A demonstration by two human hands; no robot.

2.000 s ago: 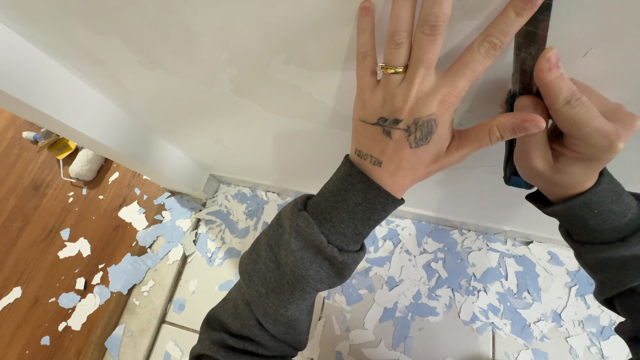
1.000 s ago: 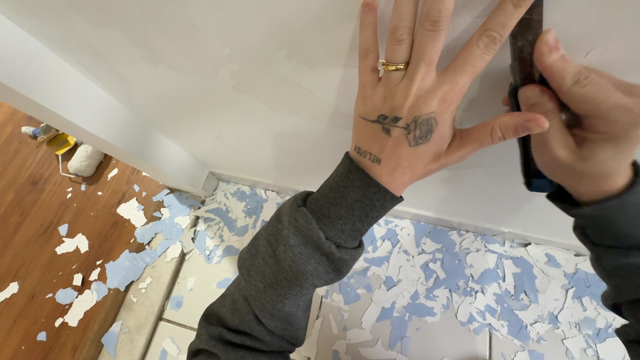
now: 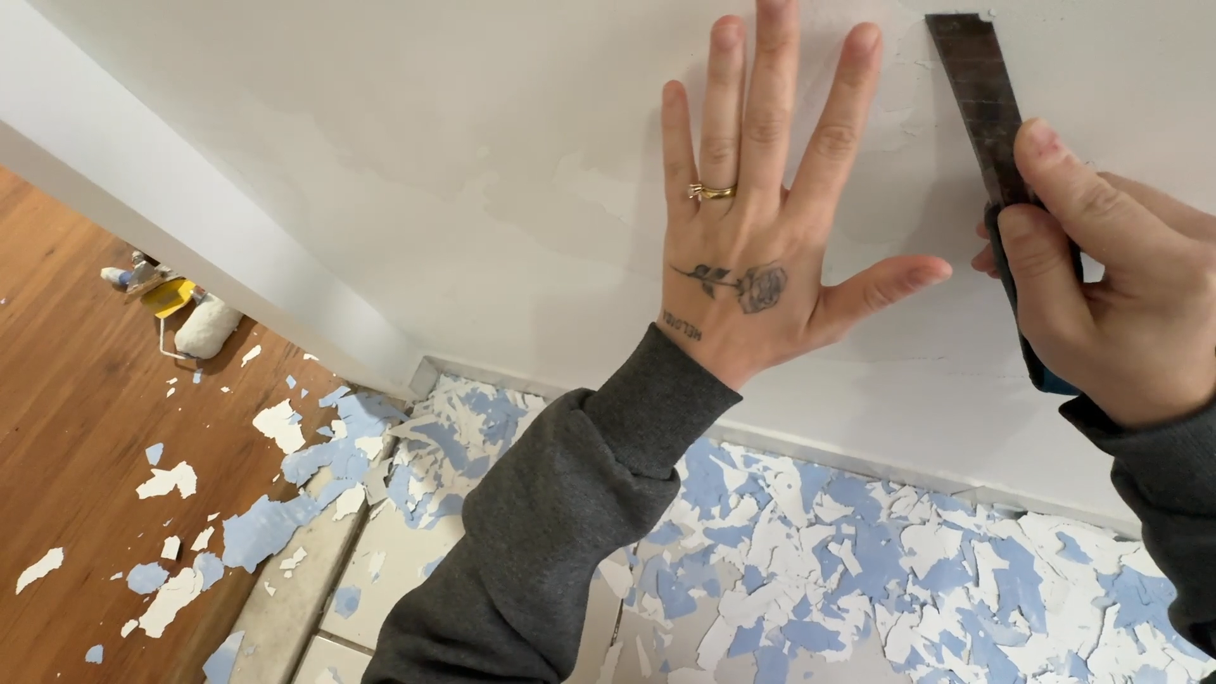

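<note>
Against the pale wall [image 3: 532,190] lies my left hand [image 3: 750,228], palm down with its fingers spread, a ring on one finger. To its right, my right hand [image 3: 1111,256] grips the dark handle of a snap-off utility knife [image 3: 988,104]. The wide, dark blade is long and points up and slightly left, its tip at the wall beside a small flake of paint. The wall has patchy, uneven spots. My right palm hides part of the handle.
Blue and white paint flakes [image 3: 883,560] cover the floor tiles along the wall's base. More flakes lie on the wooden floor [image 3: 66,399] at left. A white door frame [image 3: 209,180] stands there, with a paint roller [image 3: 207,326] and a yellow object [image 3: 168,296] beyond it.
My right hand has shifted right and down with the knife, away from my left fingers, and the blade's tip is now in view. My left hand has stayed in place.
</note>
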